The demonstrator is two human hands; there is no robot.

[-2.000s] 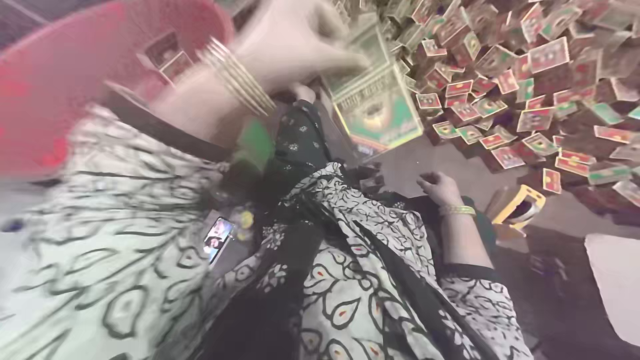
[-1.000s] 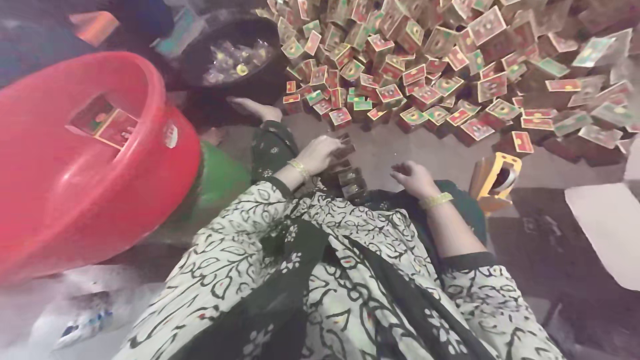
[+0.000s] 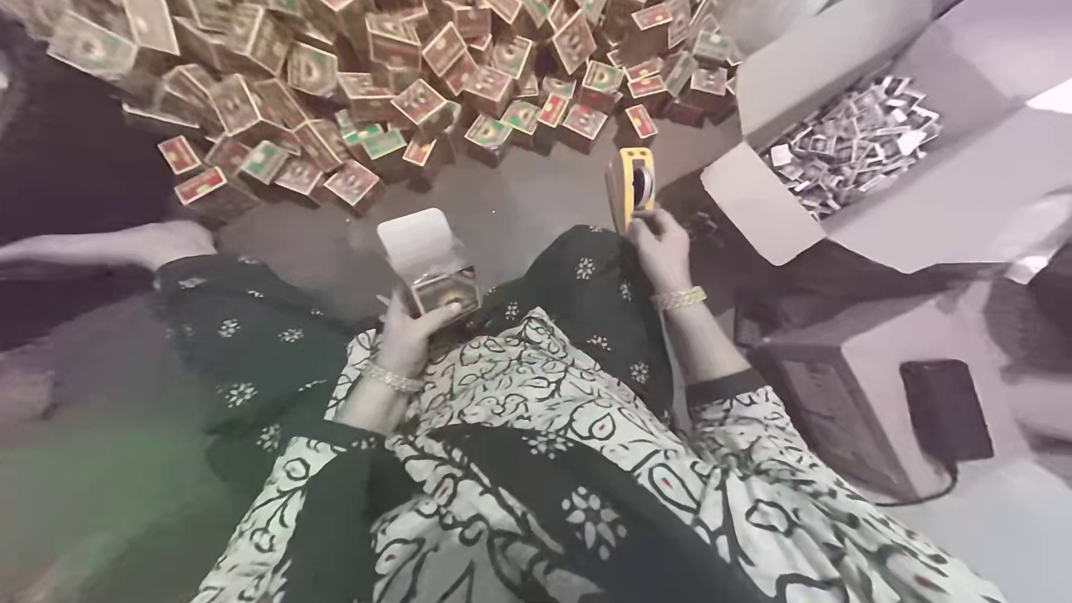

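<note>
My left hand [image 3: 412, 331] holds a small printed cardboard box [image 3: 445, 293] over my lap, thumb across its printed face. The box's pale flap [image 3: 416, 239] stands up at its far end. Out to the right, my right hand [image 3: 662, 243] is at the near end of a yellow tape dispenser [image 3: 621, 188], its fingers bent against it; whether they grip it is hard to tell. A roll shows in the dispenser's side. Beyond both hands lies a heap of small printed boxes [image 3: 419, 102] in red, green and brown.
At the right, an open carton [image 3: 766, 205] holds many small pale pieces [image 3: 863, 142]. Nearer me is another cardboard box [image 3: 871, 368] with a dark corded device [image 3: 946, 409] on it. A bare foot [image 3: 180, 240] rests at the left.
My right hand has moved out to the tape dispenser. A small box with a raised flap now shows in my left hand. The view has swung right, bringing the carton's contents in.
</note>
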